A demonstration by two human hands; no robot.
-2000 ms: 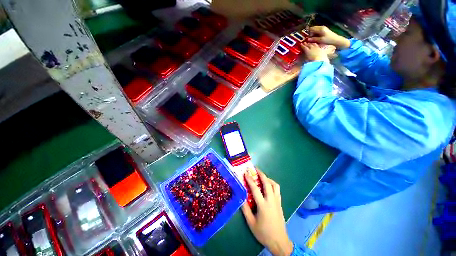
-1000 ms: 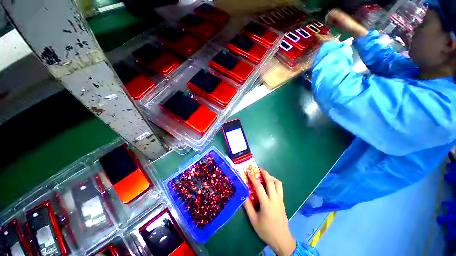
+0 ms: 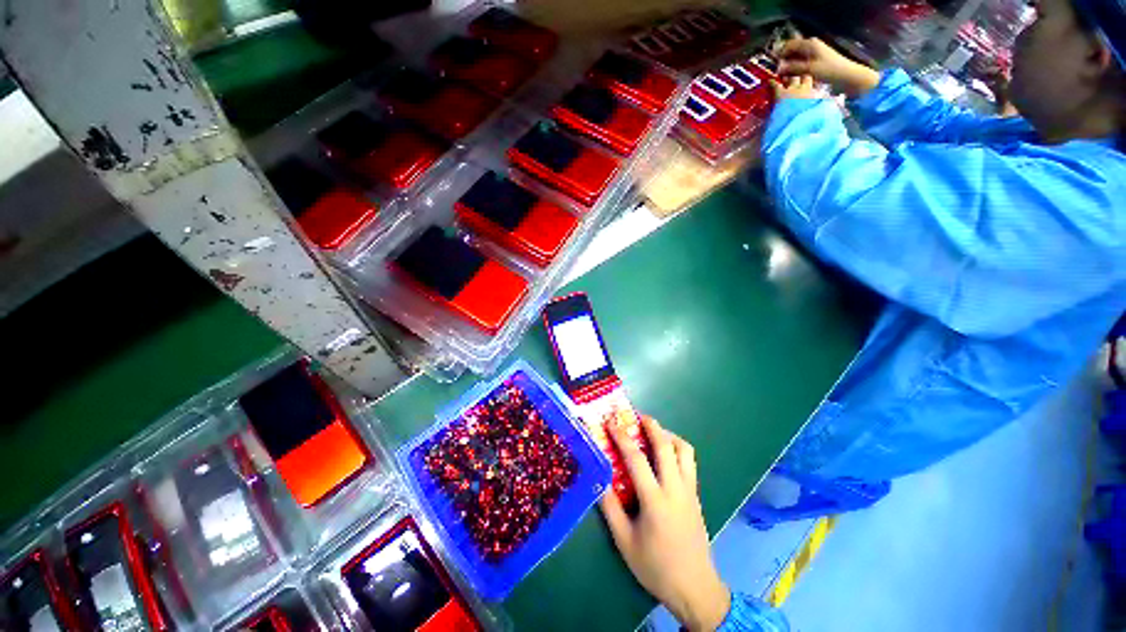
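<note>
An opened flip phone (image 3: 580, 348) lies on the green bench, its screen lit white above a red keypad. My right hand (image 3: 661, 519) is bare and rests over the keypad half, fingers on the keys and thumb along the left side; it covers the phone's lower part. My left hand is not in view. A blue bin (image 3: 537, 558) full of small glossy dark-red parts (image 3: 494, 463) stands just left of the phone.
A clear phone tray (image 3: 333, 533) is at lower left, cut off by the edge. Stacked filled trays (image 3: 432, 352) lie beyond a chipped metal post (image 3: 247, 235). A worker in a blue smock (image 3: 938, 235) at right handles red housings (image 3: 722, 111).
My right hand and the phone keep nearly the same place, with fingers slightly shifted over the keypad. The neighbouring worker's hands have moved over the red housings.
</note>
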